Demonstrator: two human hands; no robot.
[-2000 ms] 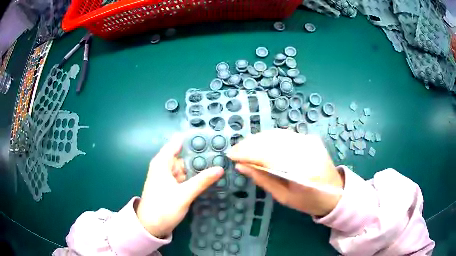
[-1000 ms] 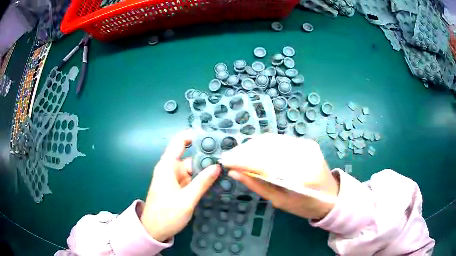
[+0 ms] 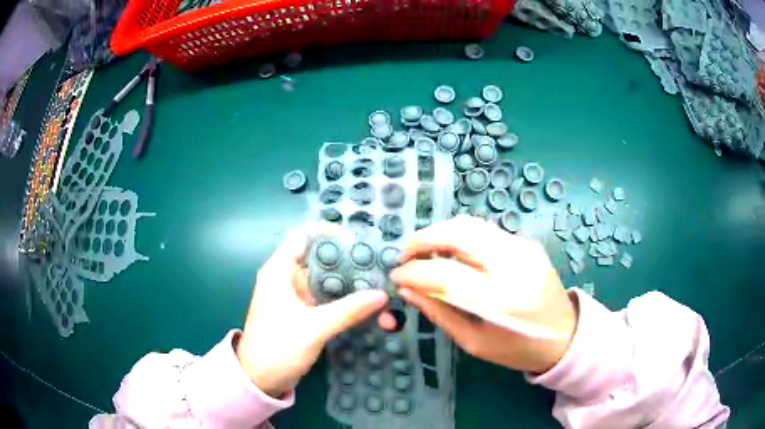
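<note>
A grey-green moulded rubber sheet (image 3: 369, 377) is held upright in front of me. Its upper rows are open holes, its lower part has raised round domes, and rectangular openings run down its right side. My left hand (image 3: 294, 314) grips the sheet's left side, thumb across the front. My right hand (image 3: 486, 297) is at the sheet's right side with its fingertips at a dome near my left thumb. It holds a slim pale pen-like tool (image 3: 457, 312), blurred, its tip hidden. Loose round caps (image 3: 485, 152) lie heaped behind the sheet.
Small square chips (image 3: 600, 230) lie at right. A red basket (image 3: 319, 38) stands at the top. Bumpy sheets (image 3: 713, 84) are piled top right. Pliers (image 3: 145, 117) and holed waste web (image 3: 109, 230) lie at left, beside a patterned strip (image 3: 49, 159).
The sheet tilted, then came back straighter, and its upper holed part has shifted slightly. My right fingertips have moved a little to the right along the domes. Both hands keep their holds.
</note>
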